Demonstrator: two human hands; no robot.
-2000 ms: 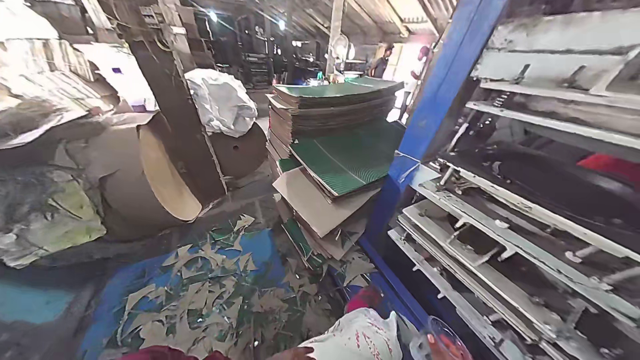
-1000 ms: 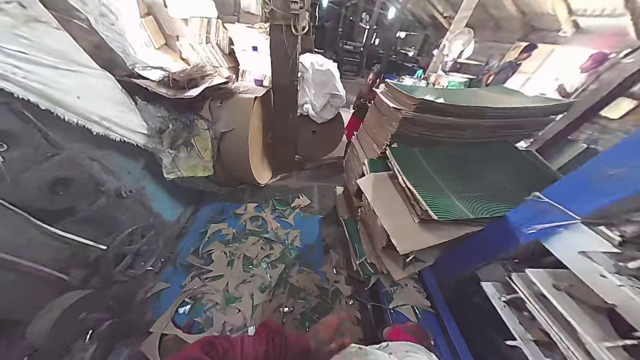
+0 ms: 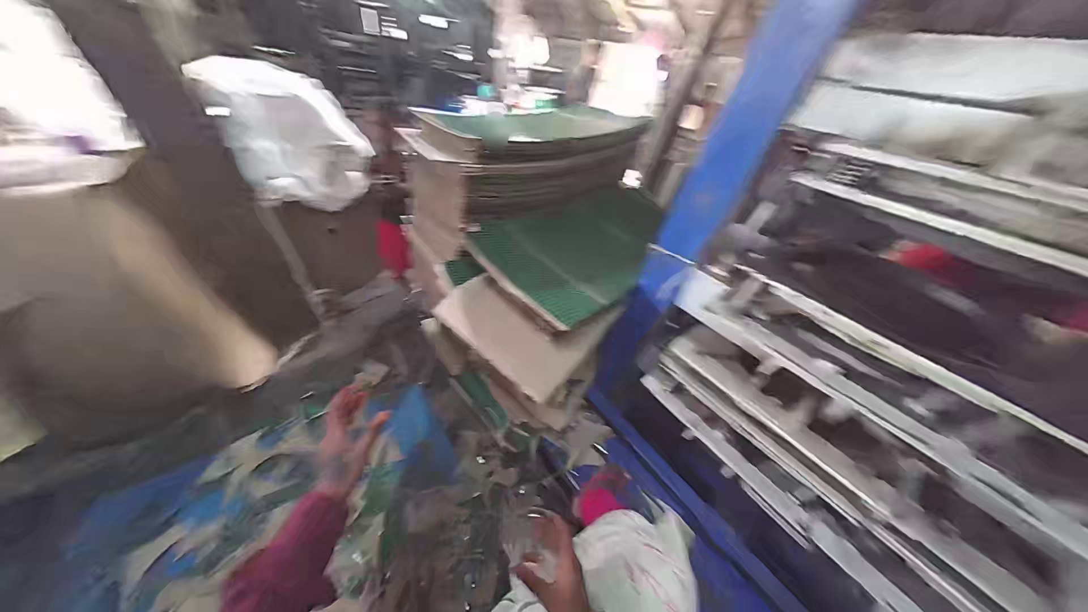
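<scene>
My left hand (image 3: 344, 442), in a maroon sleeve, reaches forward with its fingers spread and nothing visible in it, above brown and green cardboard offcuts (image 3: 246, 472) on a blue sheet (image 3: 416, 433). Low in the middle, my right hand (image 3: 557, 561) is curled around a clear cup-like container (image 3: 527, 537); blur hides its exact kind and contents. White patterned cloth (image 3: 637, 561) lies just right of that hand, with a bright pink thing (image 3: 602, 501) beyond it.
Ahead stands an uneven stack of green-faced cardboard sheets (image 3: 561, 255). A blue metal post (image 3: 731, 144) and a rack of pale metal bars (image 3: 850, 399) are at the right. A large cardboard roll (image 3: 127, 289) and a white bag (image 3: 289, 136) are at the left.
My left hand has moved forward from the bottom edge and now shows with spread fingers. The view has swung back to the right since one second ago.
</scene>
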